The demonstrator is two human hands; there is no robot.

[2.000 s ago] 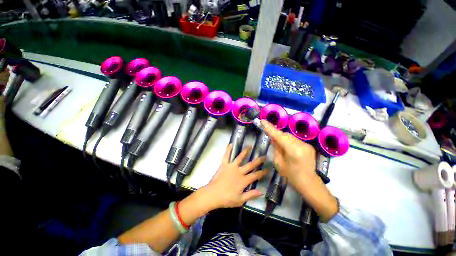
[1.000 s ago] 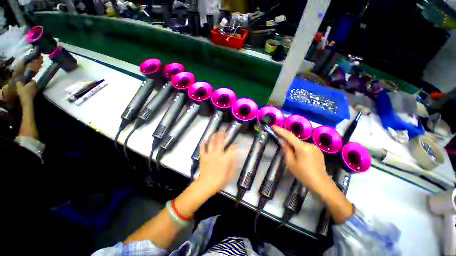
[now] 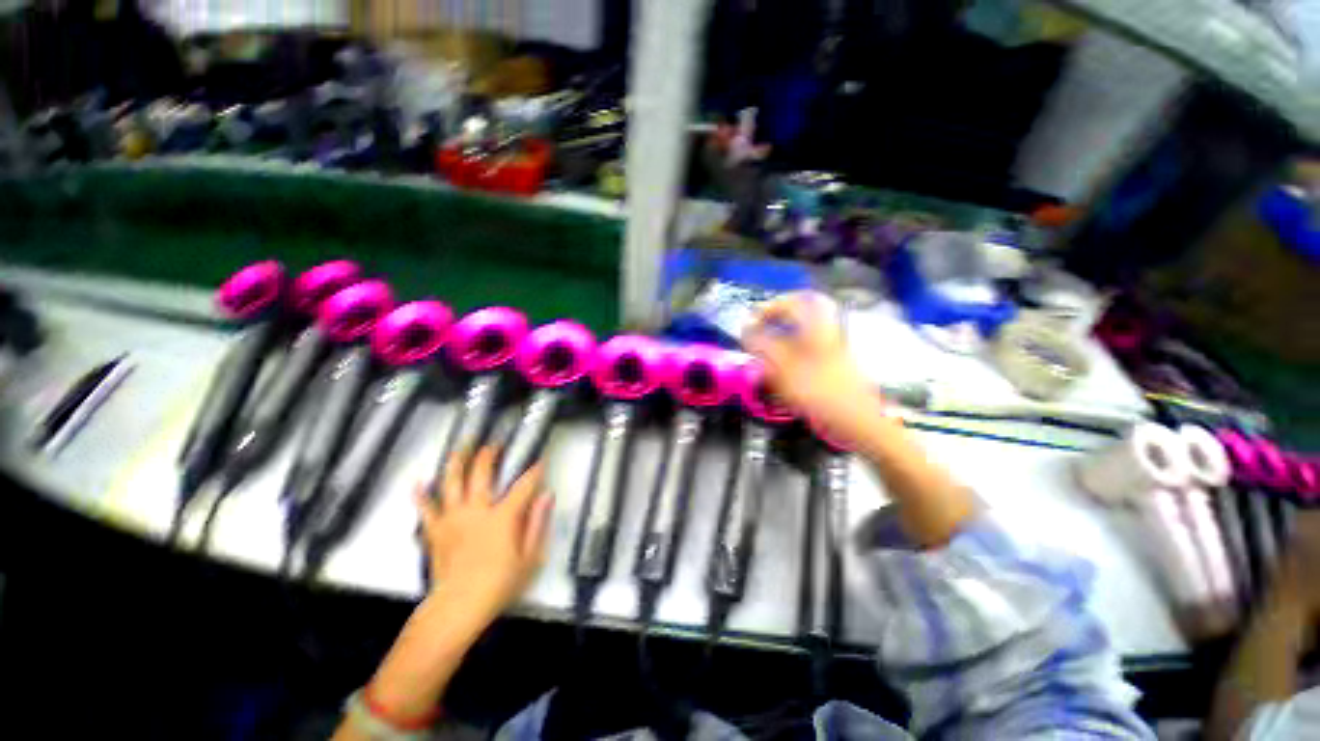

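Note:
The view is blurred. Several grey hair dryers with magenta head rings (image 3: 488, 336) lie side by side on the white bench (image 3: 999, 507), handles towards me. My left hand (image 3: 485, 528) has its fingers spread over the handles of dryers left of the middle, not closed around one. My right hand (image 3: 808, 355) is above the rings at the right end of the row, at the front right of the blue screw bin (image 3: 724, 278), and hides part of the bin and rings. Its fingertips are bent; whether they pinch anything is not clear.
A green divider (image 3: 434, 232) and a pale post (image 3: 662, 159) stand behind the row. A red basket (image 3: 495, 167) is on the shelf. White dryers (image 3: 1180, 528) lie at the right, near another person's arm (image 3: 1267, 637). Pen-like tools (image 3: 84, 405) lie at left.
The view has turned to the right. My right hand has left the dryer ring and moved towards the blue bin. My left hand is further left on the row, still spread.

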